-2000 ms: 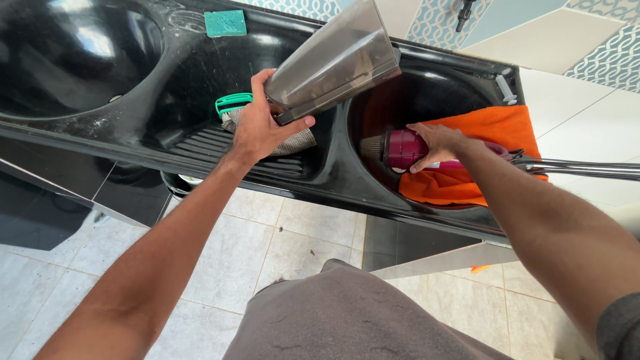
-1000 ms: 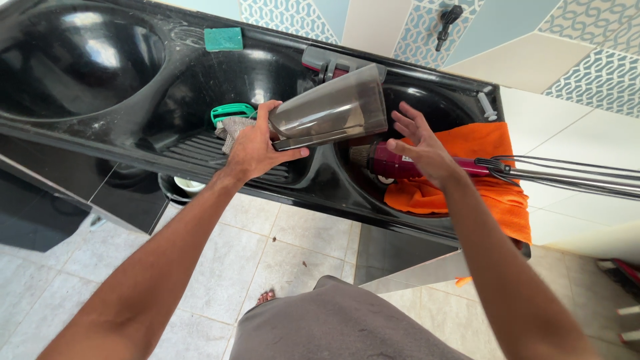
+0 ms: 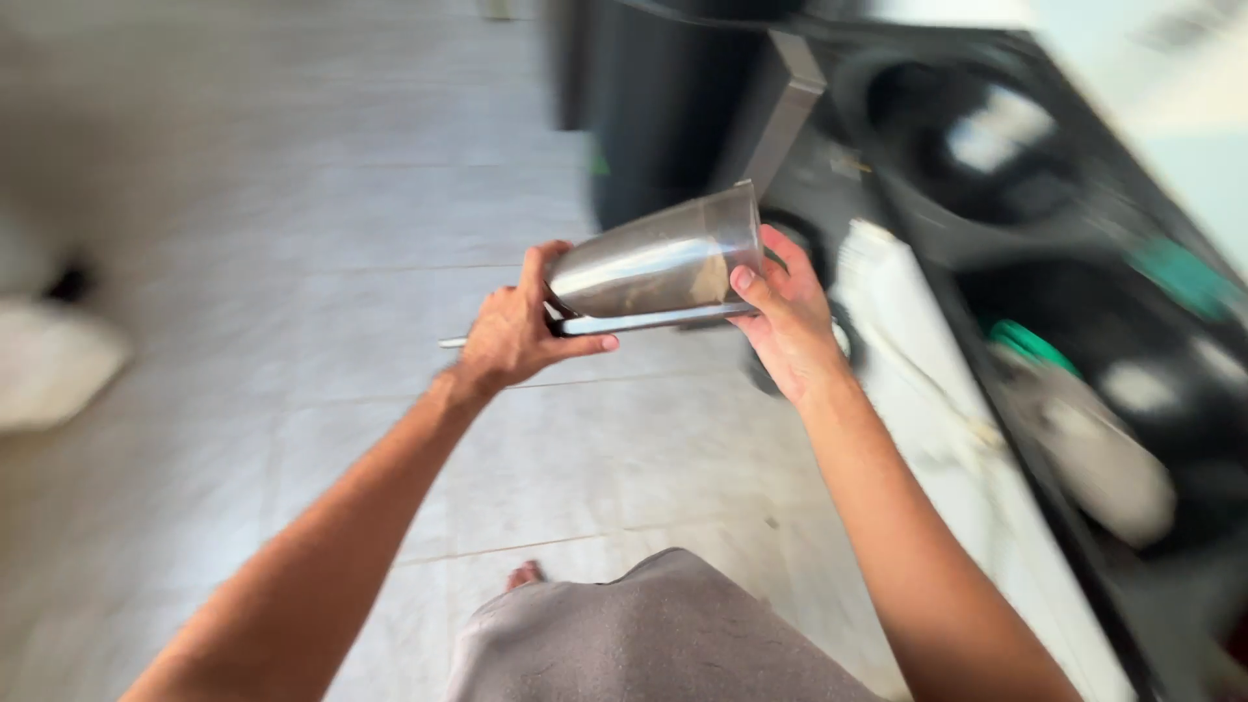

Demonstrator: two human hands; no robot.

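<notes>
A smoky clear plastic vacuum cleaner dust container (image 3: pixel 653 258) is held in the air above the tiled floor, lying nearly sideways. My left hand (image 3: pixel 522 317) grips its narrower end from the left, thumb along the underside. My right hand (image 3: pixel 792 312) holds the wide end at the right, with the thumb on the rim. Light brown dust or debris shows inside near the wide end. Part of the container's lower side is hidden by my fingers.
A black sink counter (image 3: pixel 1004 390) runs along the right. On it are a teal sponge (image 3: pixel 1185 278) and a green-edged item with greyish cloth (image 3: pixel 1092 439). A dark cylindrical bin (image 3: pixel 673 107) stands ahead. A whitish bundle (image 3: pixel 54 366) lies at far left.
My right hand has left the maroon handheld vacuum and now holds the container's wide end. The container has moved from above the sink to over the floor. The view has swung left.
</notes>
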